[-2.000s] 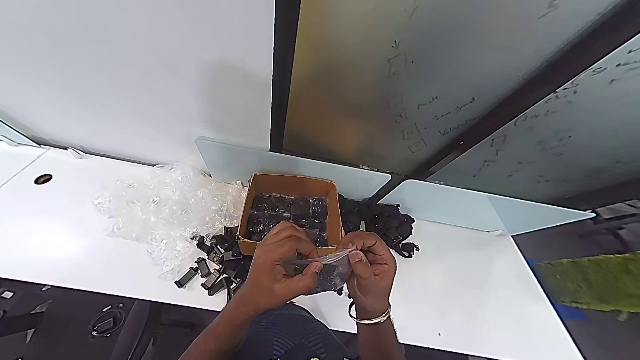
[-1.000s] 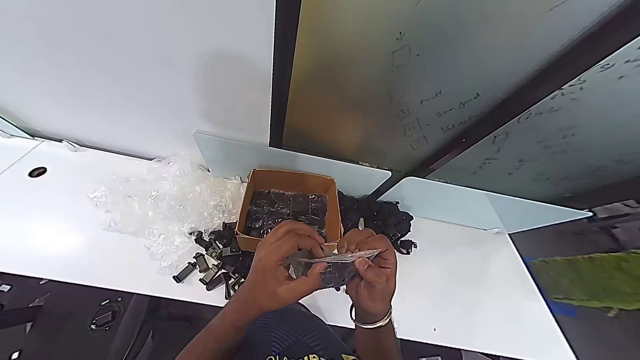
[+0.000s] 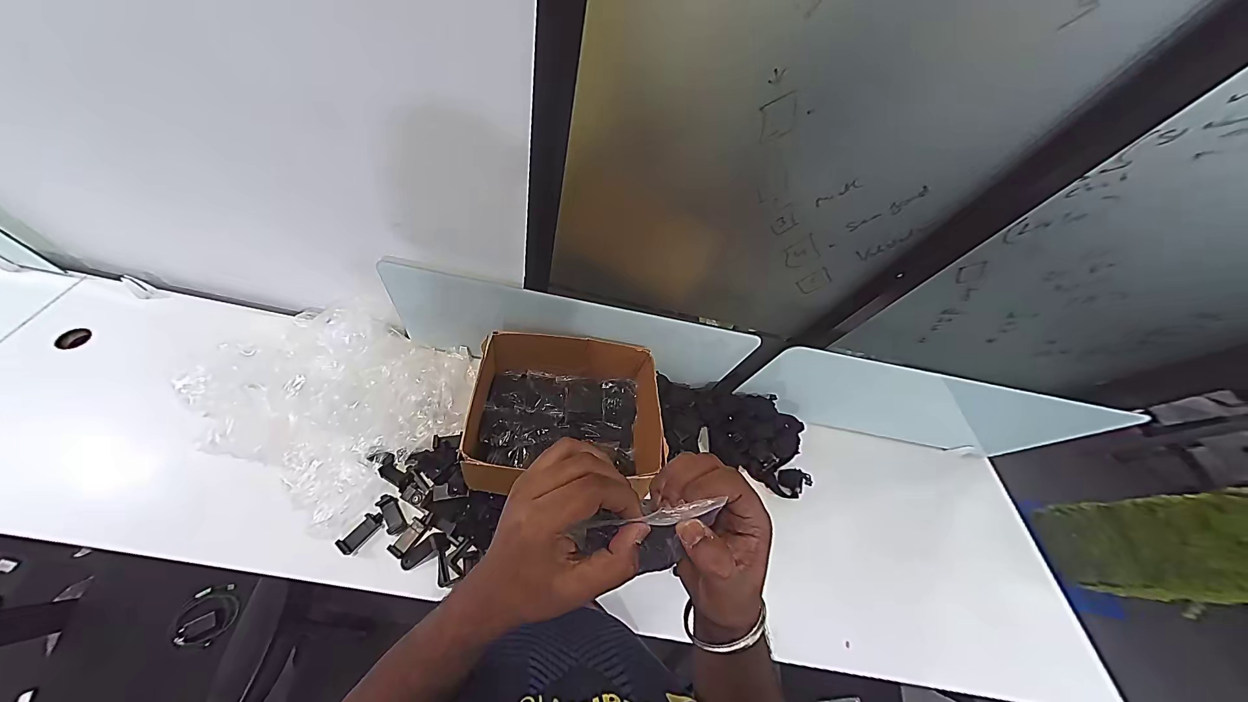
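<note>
Both hands pinch the top edge of a small clear plastic bag (image 3: 655,546) with a dark item inside, just in front of an open cardboard box (image 3: 492,476). My left hand (image 3: 565,531) grips the bag's left part between thumb and fingers. My right hand (image 3: 721,531), with a metal bangle at the wrist, holds its right end. Inside the box lie several black items in clear wrapping (image 3: 561,414). What exactly the bag contains cannot be told.
Left of the box are a heap of clear plastic bags (image 3: 331,400) and loose black clamp-like parts (image 3: 419,522). A pile of black parts (image 3: 756,429) lies to its right. Low frosted panels (image 3: 877,390) edge the back of the white table (image 3: 877,565).
The hands stay in front of the box, and the bag has shifted between the fingers. Its top edge, seen broadly one second ago, is now pinched closer together by both thumbs.
</note>
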